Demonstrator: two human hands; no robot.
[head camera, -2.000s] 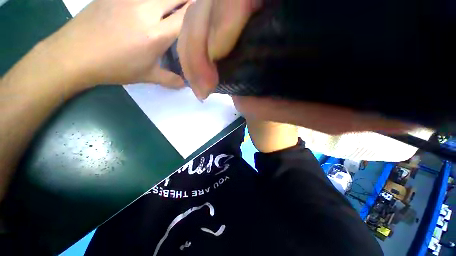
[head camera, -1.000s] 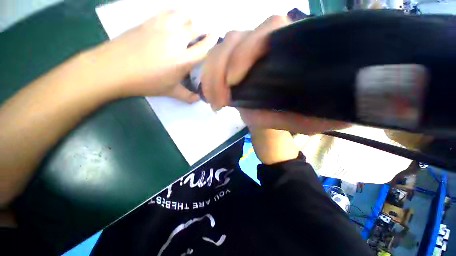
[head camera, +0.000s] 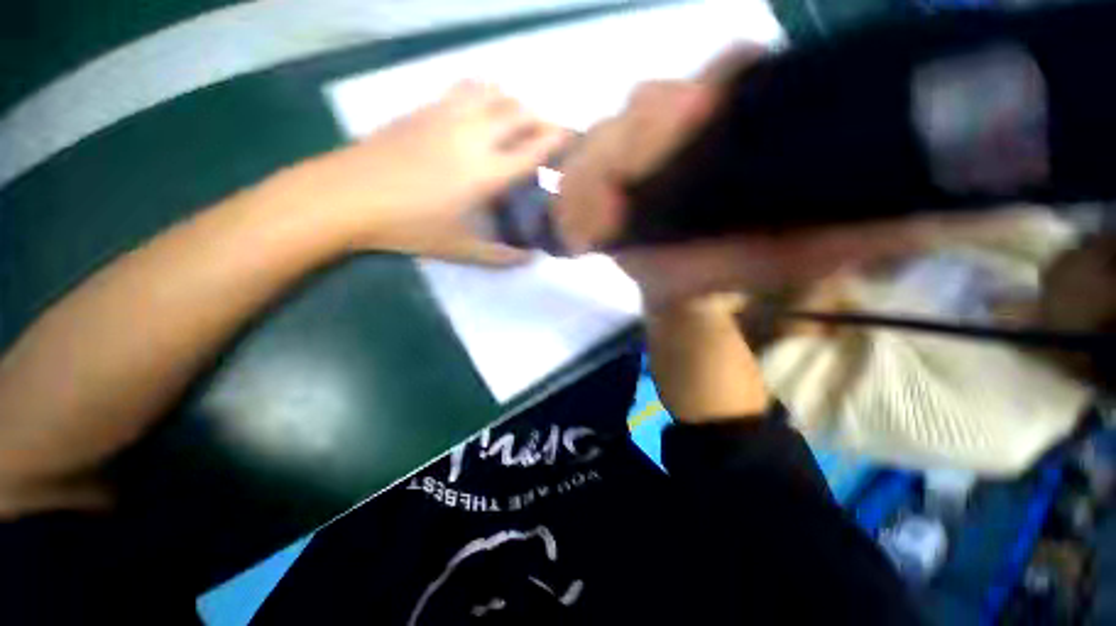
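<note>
My left hand (head camera: 447, 171) rests on the white sheet (head camera: 539, 336) and holds a small black unit (head camera: 524, 214); a small white patch shows on it, and the rest is covered by fingers. My right hand (head camera: 612, 171) is closed around the front of the thick black electric screwdriver (head camera: 820, 135), whose body with a blurred pale label runs to the upper right, close to the camera. The screwdriver's front end is at the unit, but its tip is hidden behind my fingers. The frame is blurred.
The glossy green bench (head camera: 275, 404) lies at the left, with a pale rail (head camera: 184, 73) behind. A black cord (head camera: 930, 325) runs at the right. Past it are another person's cream clothing (head camera: 942, 404) and blurred blue shelving (head camera: 1022, 538).
The view has shifted, so the bench, sheet and hands sit further right and lower, and more pale rail shows. Both hands stay together at the unit, with the screwdriver still in my right hand.
</note>
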